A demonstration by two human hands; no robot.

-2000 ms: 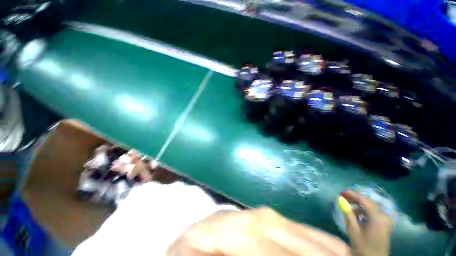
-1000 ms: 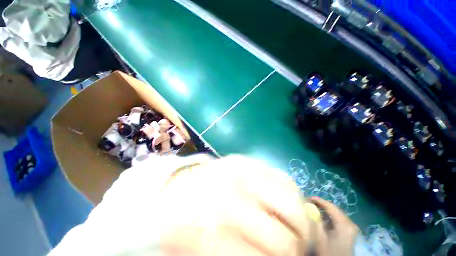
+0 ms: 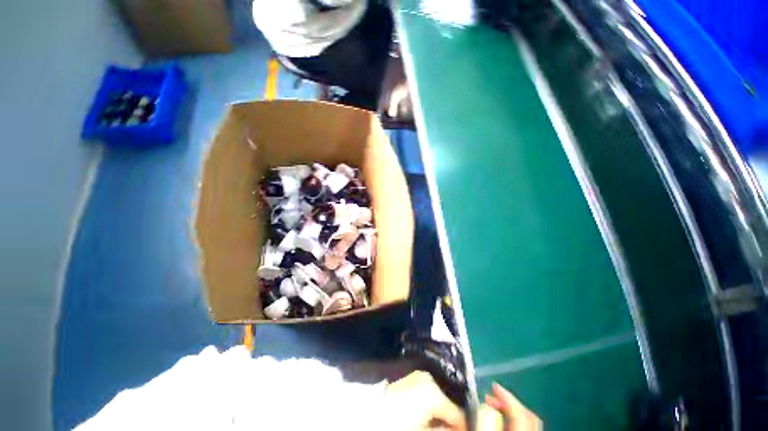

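Note:
A large open cardboard box point(image 3: 392, 227) stands on the floor left of the bench and holds a heap of camera housings point(image 3: 316, 240), white with black round bodies. My left hand point(image 3: 425, 402), below a white sleeve, is at the bottom edge by the bench rim, partly cut off. Its fingers are unclear, and what it holds cannot be told. My right hand point(image 3: 515, 410) is just right of it over the bench, mostly cut off, with its fingers around a small yellow piece point(image 3: 495, 417), blurred.
The green bench point(image 3: 522, 219) runs along the right with metal rails point(image 3: 581, 168) beyond it. A blue bin point(image 3: 173, 105) with dark parts stands on the floor at the upper left. A person's pale clothing point(image 3: 307, 25) shows at the top. Bright blue shows at the upper right.
The view has swung left and down, bringing the box to the middle. The rows of head modules and the clear tangled heap have left the picture. Both hands now sit at the bottom edge.

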